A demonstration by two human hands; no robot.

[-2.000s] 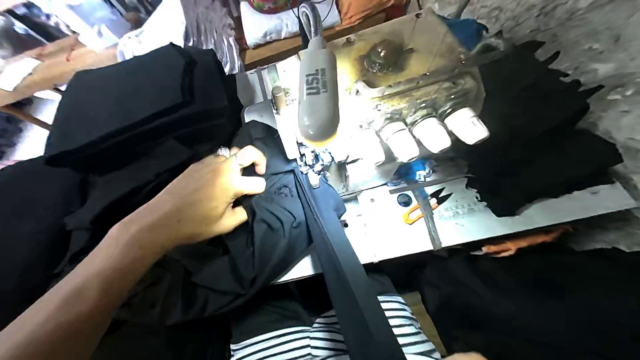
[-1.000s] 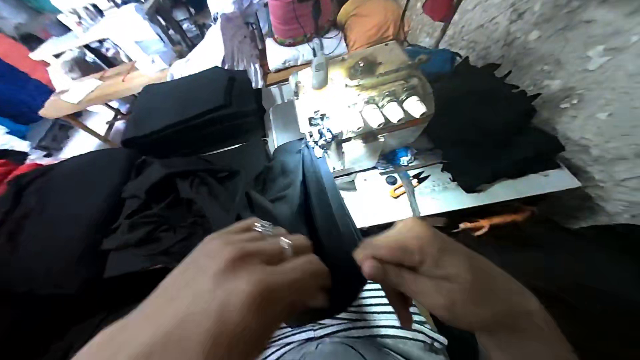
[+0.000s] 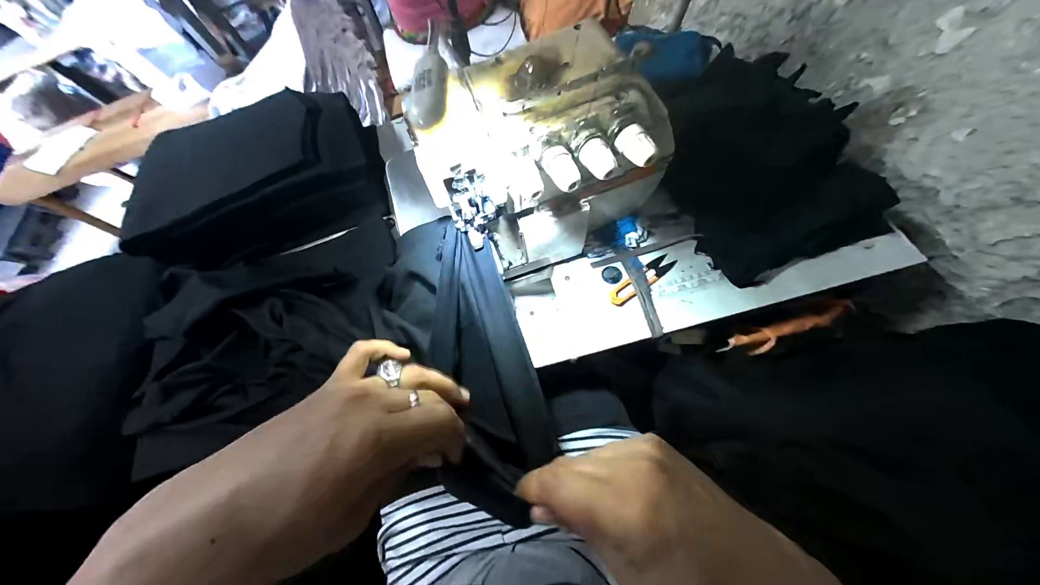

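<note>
Black fabric (image 3: 487, 341) runs from under the presser foot (image 3: 474, 213) of an overlock sewing machine (image 3: 569, 106) down to my lap. Near its lower end, my left hand (image 3: 402, 414), with two rings on it, grips the cloth with bent fingers. My right hand (image 3: 609, 496) pinches the lower edge of the same fabric between thumb and fingers, just right of the left hand. A lit lamp (image 3: 429, 89) hangs over the needle area. Orange-handled thread snips (image 3: 638, 280) lie on the machine table, beside a small dark disc (image 3: 612, 275).
Folded black cloth (image 3: 244, 171) is stacked left of the machine, with loose black fabric (image 3: 260, 333) nearer me. More black pieces (image 3: 764, 162) lie on the right end of the white table (image 3: 845, 264). A rough wall (image 3: 959, 122) stands at the right. An orange strip (image 3: 788, 325) hangs below the table edge.
Two seconds ago my left hand lay on the fabric beside the presser foot; it is now lower, over my lap. My right hand has come fully into view and holds the cloth's edge.
</note>
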